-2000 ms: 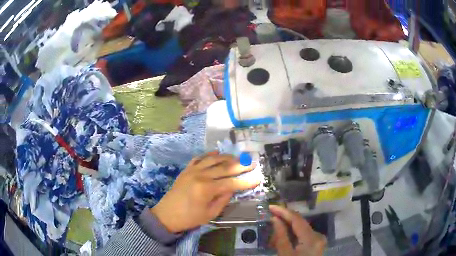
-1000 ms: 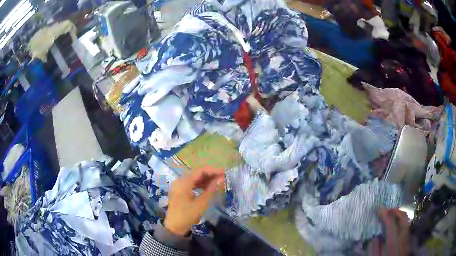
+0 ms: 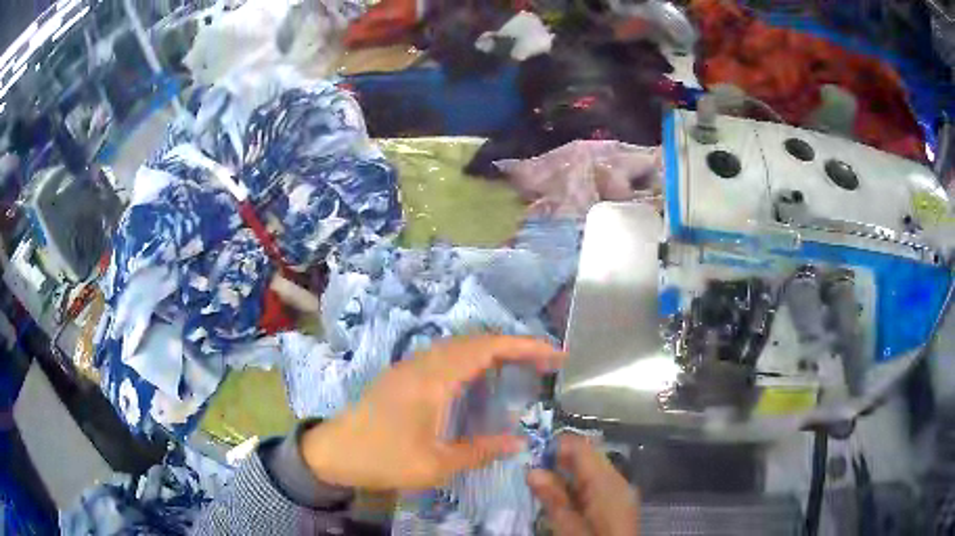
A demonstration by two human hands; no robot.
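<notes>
My left hand is in front of the silver machine plate, with fingers and thumb spread in a wide curve. Pale blue cloth shows through the gap; its thumb tip is close to a small blue-white floral piece. My right hand, cut off by the lower edge, pinches this piece near the plate's front edge. A pale blue crinkled panel lies left of and behind my left hand. The silver plate of the overlock machine is bare. The needle area is blurred.
A large blue-white floral bundle with a red and white tie stands at left on the olive-green surface. Pink printed fabric lies behind the plate. Another floral pile is at lower left. Dark and orange-red fabrics fill the background.
The view swung left to the bundles, then back to the machine. My left hand, earlier at the needle area and then over the cloth, is now before the plate. My right hand now pinches the floral piece.
</notes>
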